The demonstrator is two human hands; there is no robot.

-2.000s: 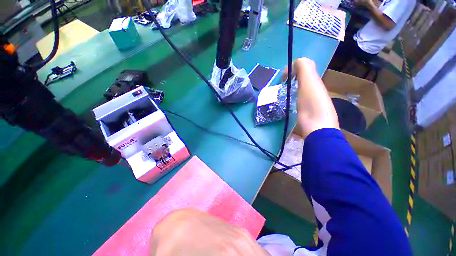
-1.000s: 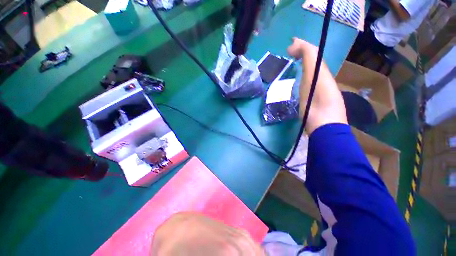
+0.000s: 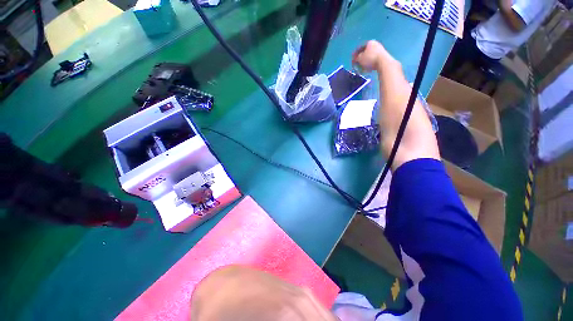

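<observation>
My right hand (image 3: 369,55) is stretched out over the far part of the bench, beyond the black panel with white edges (image 3: 347,84). Its fingers are curled and I see nothing in them, but the grip is partly hidden. Near it lie a labelled bag (image 3: 358,139) with dark contents and an open clear bag of parts (image 3: 314,106). A rounded, blurred piece of skin (image 3: 248,296), seemingly my left hand or wrist, is over the pink foam mat (image 3: 251,232). Its fingers are not visible and the picture's edge cuts it off.
A white screw feeder (image 3: 176,166) stands left of the mat, with an electric screwdriver (image 3: 94,204) beside it. Black parts (image 3: 164,81) lie behind. Black cables (image 3: 301,147) loop across. Open cartons (image 3: 462,103) and a round stool (image 3: 457,141) are at right. A person (image 3: 512,28) sits beyond.
My right hand has moved off the labelled bag, farther out past the black panel. The view has shifted slightly. The skin shape over the mat stays about the same.
</observation>
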